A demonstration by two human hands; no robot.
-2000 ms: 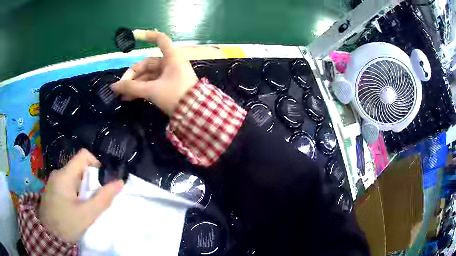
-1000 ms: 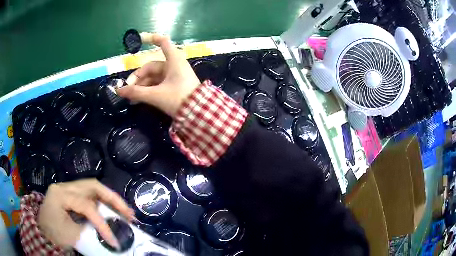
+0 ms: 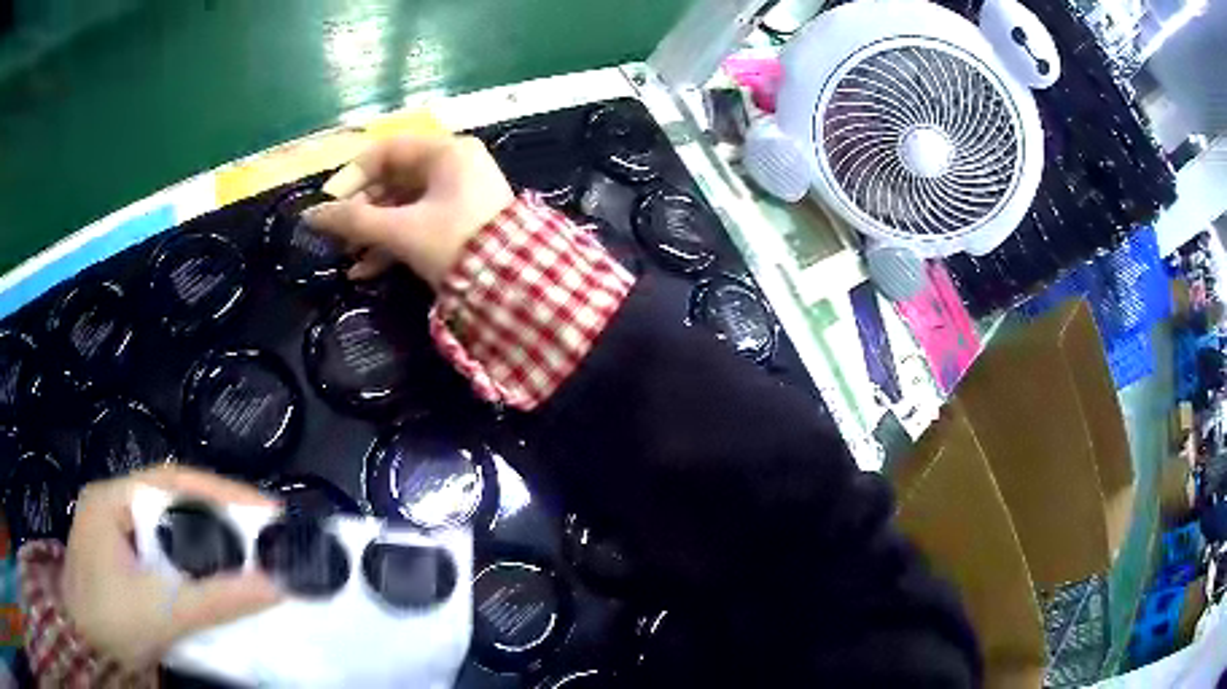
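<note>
My left hand (image 3: 168,572), blurred, holds a white label sheet (image 3: 337,639) with a row of black round stickers (image 3: 304,555) at the lower left, above the tray. My right hand (image 3: 404,202) is at the upper middle with fingertips over a round black lid (image 3: 303,236); whether a sticker is between the fingers cannot be told. The black blister tray (image 3: 303,464) holds rows of glossy round lids, many with pale printed lines, such as the lid (image 3: 242,407) left of centre. My right sleeve hides part of the tray.
A white desk fan (image 3: 922,141) stands at the upper right, beside pink items (image 3: 938,323) and a dark tray stack (image 3: 1097,175). An open brown carton (image 3: 1029,458) is at the right, near blue crates (image 3: 1130,303). A green conveyor belt (image 3: 202,94) runs along the back.
The view has shifted right. The black sticker on my right fingertip no longer shows, and those fingers are now lower over a lid. My left hand's sheet has turned, showing several stickers.
</note>
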